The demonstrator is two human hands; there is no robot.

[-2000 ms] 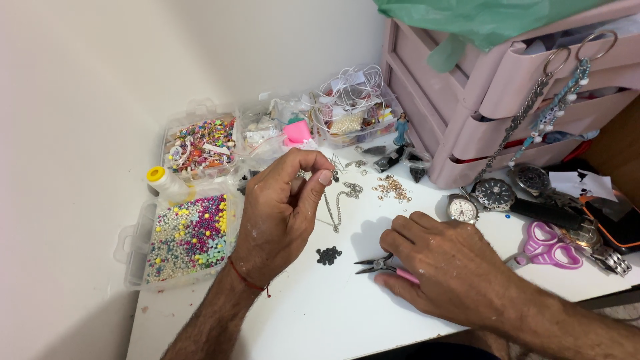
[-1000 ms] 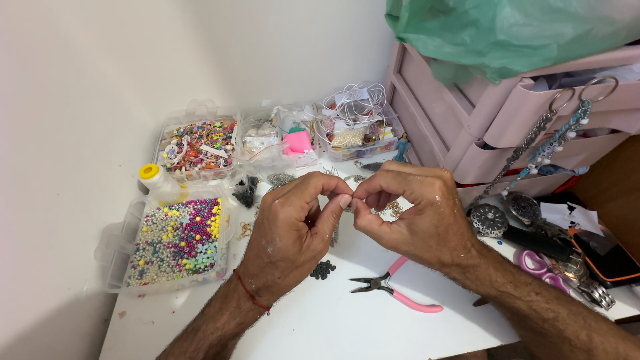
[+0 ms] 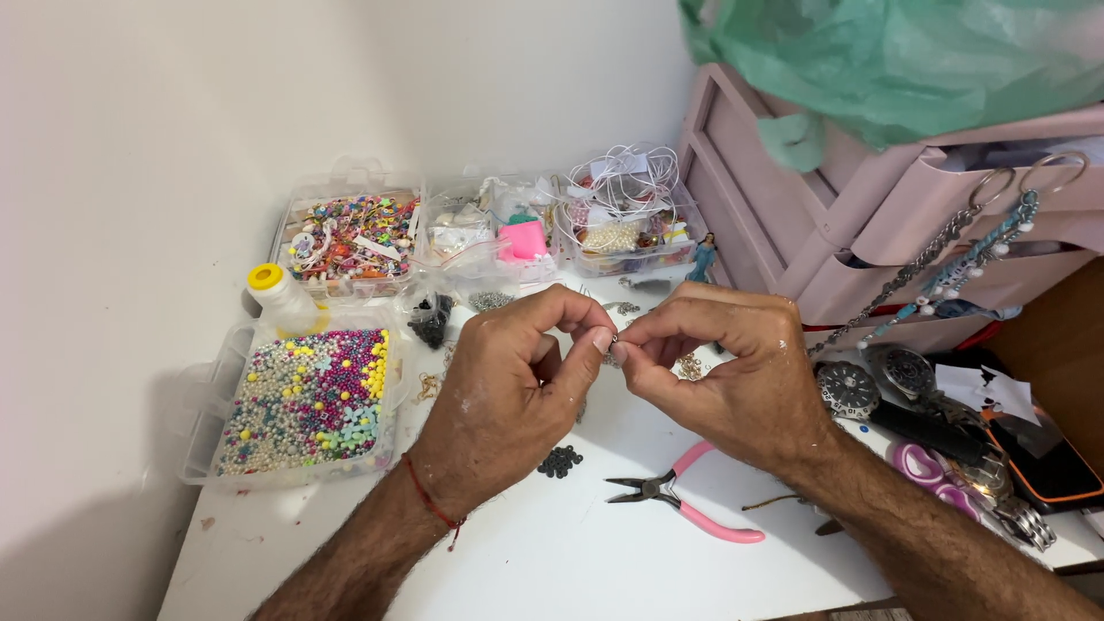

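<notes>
My left hand (image 3: pixel 526 388) and my right hand (image 3: pixel 724 371) meet fingertip to fingertip over the white table. Between them they pinch a tiny metal piece (image 3: pixel 614 340), too small to name exactly. Pink-handled pliers (image 3: pixel 662 490) lie on the table below my right hand, jaws apart and pointing left. Small black beads (image 3: pixel 561 461) form a pile under my left hand. Gold-coloured jump rings (image 3: pixel 690 366) are partly hidden behind my right fingers. Part of a silver-coloured chain (image 3: pixel 623 307) shows behind my fingertips.
A plastic box of round beads (image 3: pixel 302 405) stands at left beside a yellow-capped spool (image 3: pixel 283 297). Boxes of mixed beads (image 3: pixel 354 237) and cords (image 3: pixel 634 216) line the wall. At right are pink drawers (image 3: pixel 871 207), hanging chains (image 3: pixel 914 267), watches (image 3: pixel 848 388) and purple-handled scissors (image 3: pixel 918 466).
My right hand held the pliers two seconds ago; it let them go onto the table and moved up to meet my left fingertips. Since one second ago both hands have stayed together.
</notes>
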